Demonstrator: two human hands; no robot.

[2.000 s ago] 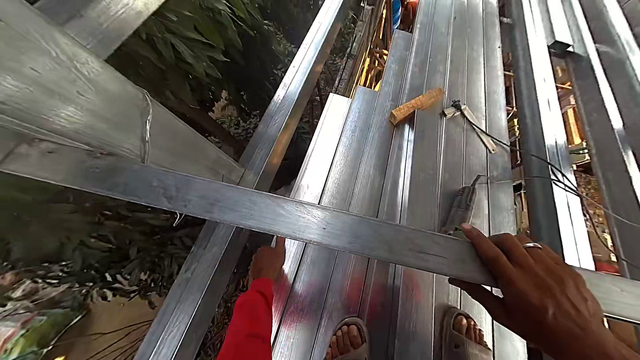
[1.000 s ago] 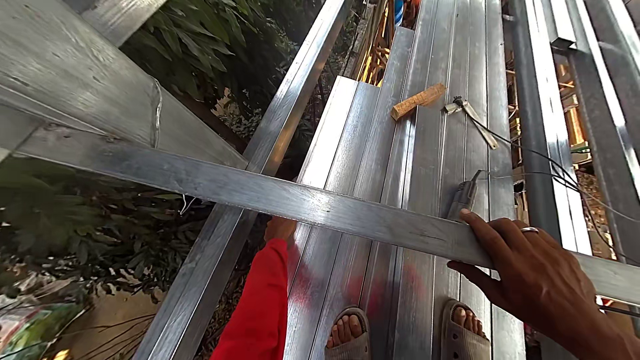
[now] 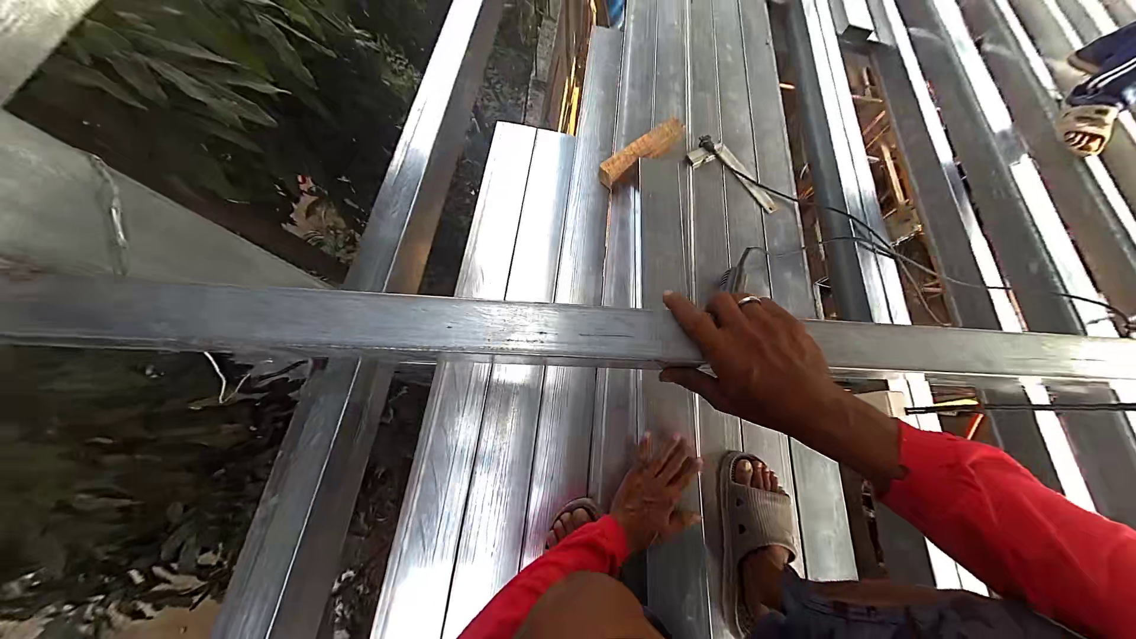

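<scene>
A galvanized metal rectangular tube (image 3: pixel 497 327) runs crosswise through the view, over several lengthwise metal profiles (image 3: pixel 444 479) laid side by side. My right hand (image 3: pixel 759 351), with a ring on one finger, grips the tube from above, thumb on its near side. My left hand (image 3: pixel 655 488) rests with fingers spread on the lengthwise profiles, nearer to me than the tube, holding nothing. Just beyond my right hand lies a dark-tipped tool (image 3: pixel 733 277) with a cable, partly hidden. A wood piece (image 3: pixel 642 153) and a welding-type clamp or pale strip (image 3: pixel 745 177) lie farther out.
A slanted metal beam (image 3: pixel 413 177) passes under the tube at left, with foliage and ground far below. More metal beams (image 3: pixel 967 195) with gaps between them lie at right, crossed by black cables (image 3: pixel 870 235). Another person's sandalled foot (image 3: pixel 1087 129) is at upper right.
My left hand has come off the far-left stretch by the slanted beam and now lies on the profiles near my feet. The crosswise tube has turned nearer to level in view. The view has shifted.
</scene>
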